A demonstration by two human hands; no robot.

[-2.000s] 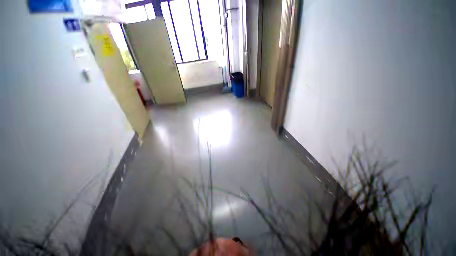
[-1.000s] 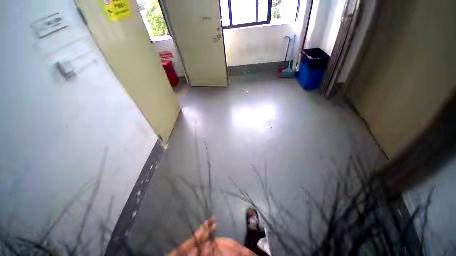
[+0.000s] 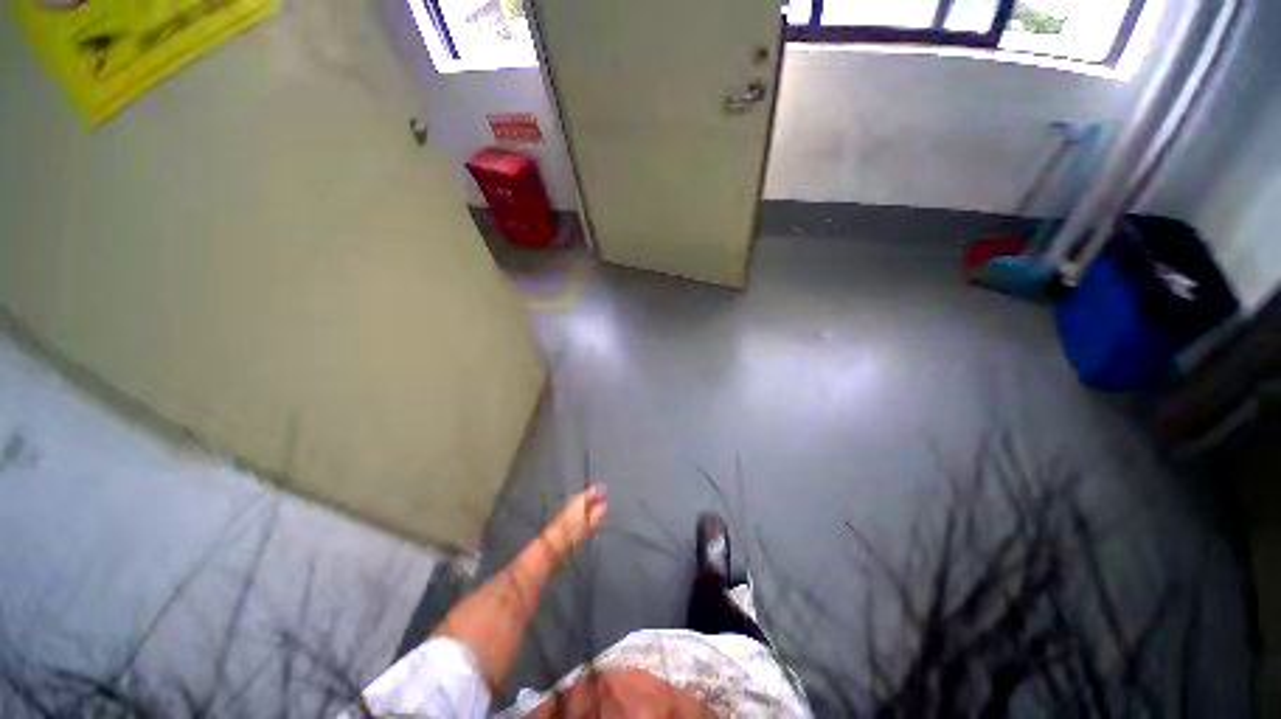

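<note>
My left hand (image 3: 583,511) is low in the view, left of centre, at the end of a bare forearm with a white sleeve. It is small and blurred, over the grey floor (image 3: 646,421); its fingers cannot be made out clearly. No object shows in it. My right hand is not in view. A beige door (image 3: 660,127) with a metal lever handle stands ahead. A nearer beige door (image 3: 281,267) with a yellow sign (image 3: 141,42) fills the left. Dark hair strands cover parts of the lower view.
A red box (image 3: 516,197) stands by the wall between the doors. A blue bin (image 3: 1124,316) with a black liner is at the right, beside a broom and dustpan (image 3: 1014,270). Windows (image 3: 927,17) are above the far wall. One dark shoe (image 3: 714,545) is on the floor.
The view has moved forward and tilted. The doors, red box and bin are nearer and larger. My left hand and forearm have come further into view.
</note>
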